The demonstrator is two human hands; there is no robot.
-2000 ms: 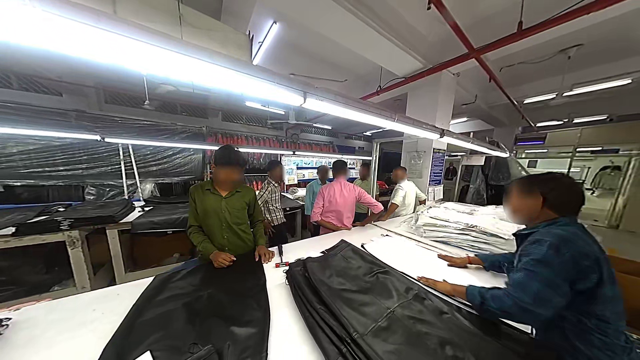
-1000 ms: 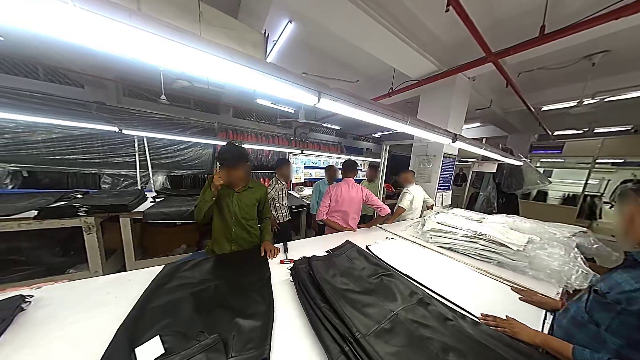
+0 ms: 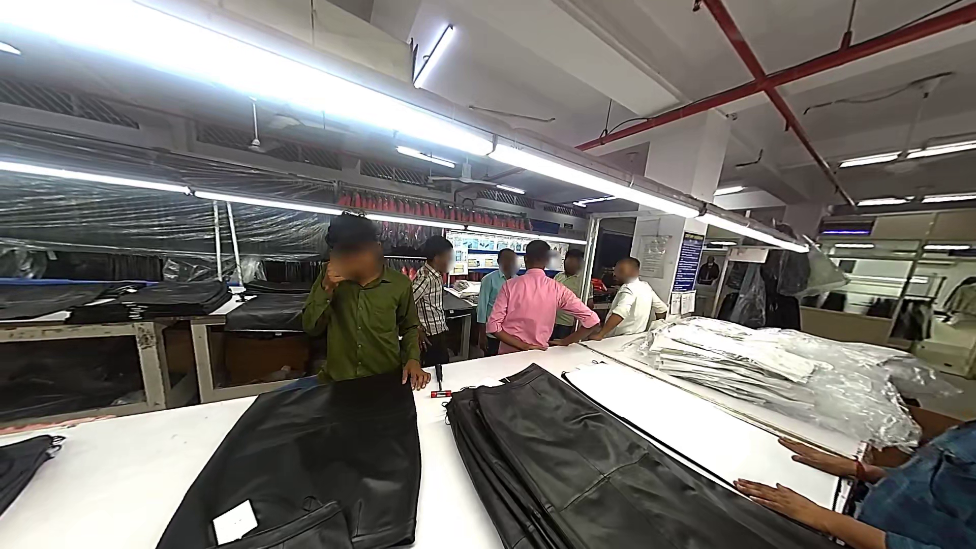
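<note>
Neither my left hand nor my right hand shows in the head view. On the white table (image 3: 114,465) directly before me lies a black leather-like garment (image 3: 328,442), with a small white tag (image 3: 235,522) on its lower part. To its right is a stack of black leather-like garments (image 3: 579,465), with seams and folded edges visible. A red marker-like item (image 3: 441,394) rests between the two, near the far edge, beside a dark upright object (image 3: 438,375).
A person in a green shirt (image 3: 370,328) stands across the table, one hand on its edge. At right, another person's hands (image 3: 785,499) rest on the table. Plastic-wrapped white pieces (image 3: 762,374) lie beyond. Several people stand farther back. Long tube lights (image 3: 595,175) hang overhead.
The person in green has raised one hand to the face since the first frame. The view has shifted, so the person at right now shows only by arms and sleeve.
</note>
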